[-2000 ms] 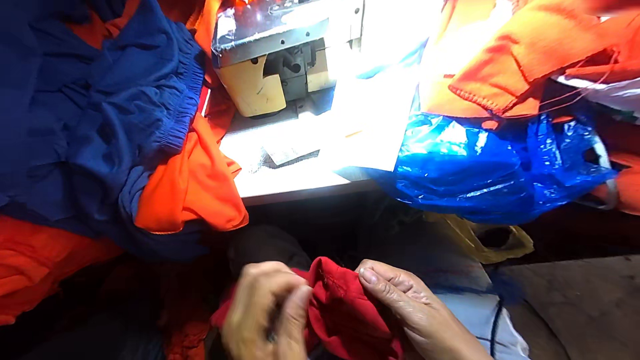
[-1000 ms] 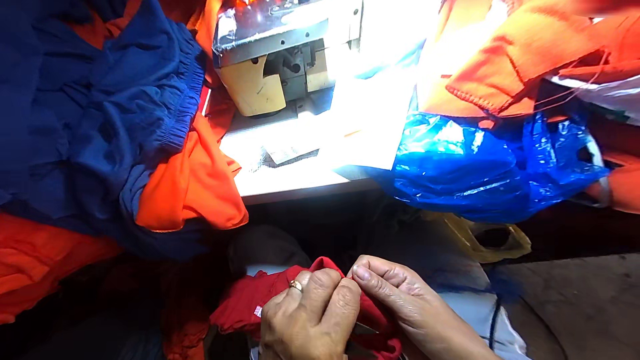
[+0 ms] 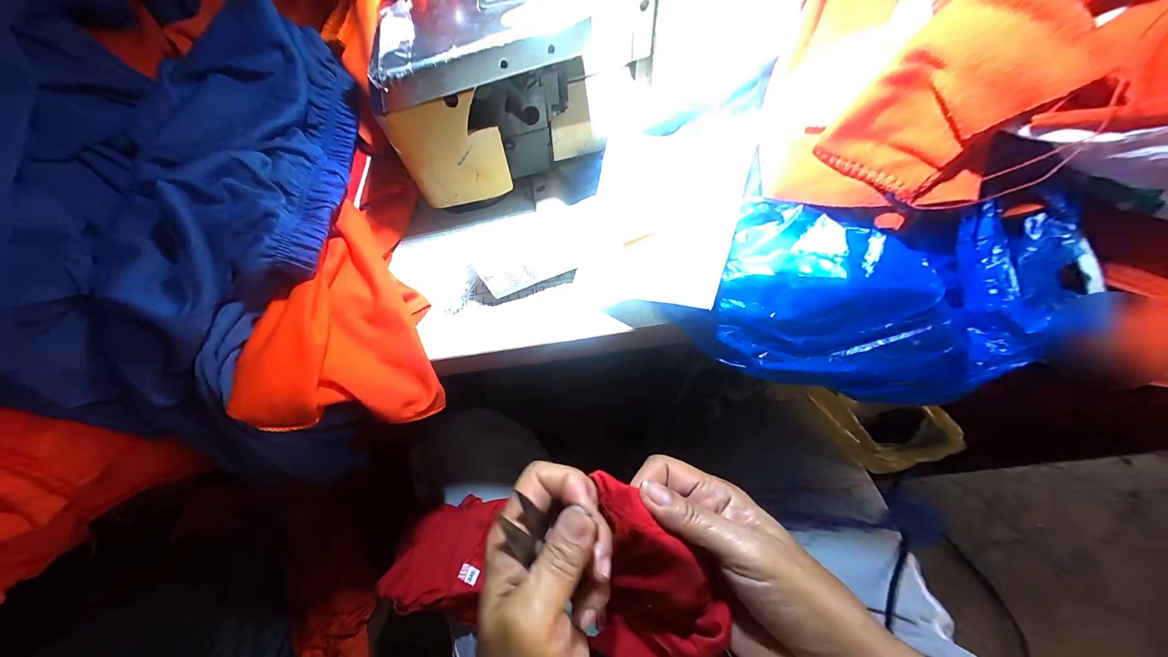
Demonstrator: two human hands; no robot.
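Observation:
A red fabric garment (image 3: pixel 662 570) with a small white label bearing writing is held low in front of me, below the table edge. My right hand (image 3: pixel 730 538) pinches its upper edge between thumb and fingers. My left hand (image 3: pixel 547 557) is curled against the cloth and holds small metal thread snips (image 3: pixel 522 529), whose two pointed blades stick out between thumb and fingers. The lower parts of both hands run out of view at the bottom. How much of the cloth the left fingers grip is partly hidden.
A sewing machine (image 3: pixel 493 119) stands on the brightly lit white table (image 3: pixel 547 338). Blue garments (image 3: pixel 182 182) and orange cloth (image 3: pixel 338 338) hang at the left. Orange fabric pieces (image 3: pixel 949 100) lie at the right, above a blue plastic bag (image 3: pixel 849 301). A yellowish plastic bag (image 3: pixel 885 438) hangs below.
My left hand has turned, and the snips' blades now show between its fingers. My right hand stays on the red cloth.

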